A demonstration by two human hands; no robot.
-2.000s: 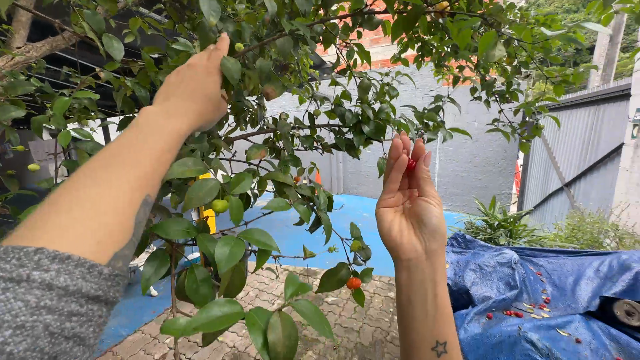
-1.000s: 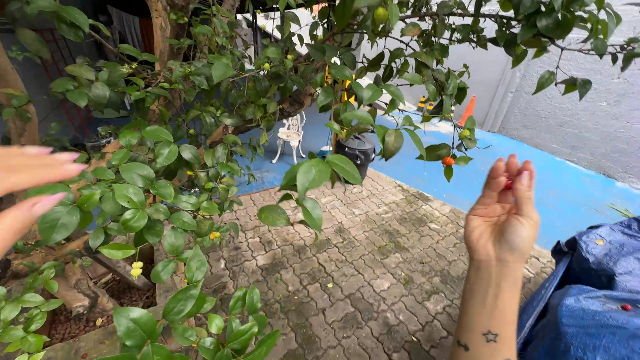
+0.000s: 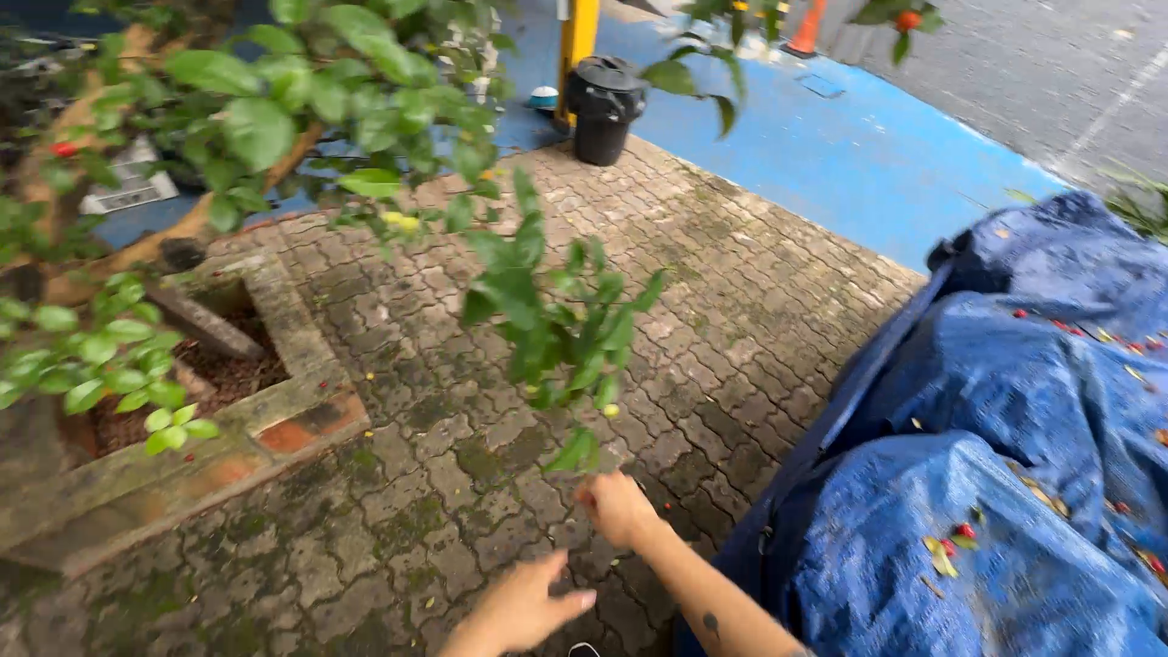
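Low in the head view, my left hand point(image 3: 525, 602) reaches over the paving with thumb and fingers apart, holding nothing I can see. Just above and to its right is my right hand point(image 3: 616, 511), its fingers curled and its back toward me; whether anything is inside is hidden. Its fingers are nearest the lowest leaves of a hanging leafy branch point(image 3: 566, 319), which carries a small yellow-green fruit point(image 3: 610, 411). An orange-red fruit point(image 3: 908, 20) hangs from another twig at the top right. Motion blurs the branch and hands.
A blue tarpaulin point(image 3: 949, 493) with fallen red fruits and leaves covers something bulky at right. A masonry planter edge point(image 3: 310, 365) stands at left beneath tree limbs. Farther off are a black lidded bin point(image 3: 607, 109), a yellow post point(image 3: 577, 55) and an orange cone point(image 3: 807, 32).
The view has tipped down. My right hand, earlier raised with red fruit at its fingertips, is now low with fingers curled. My left hand has left the upper foliage and come beside it.
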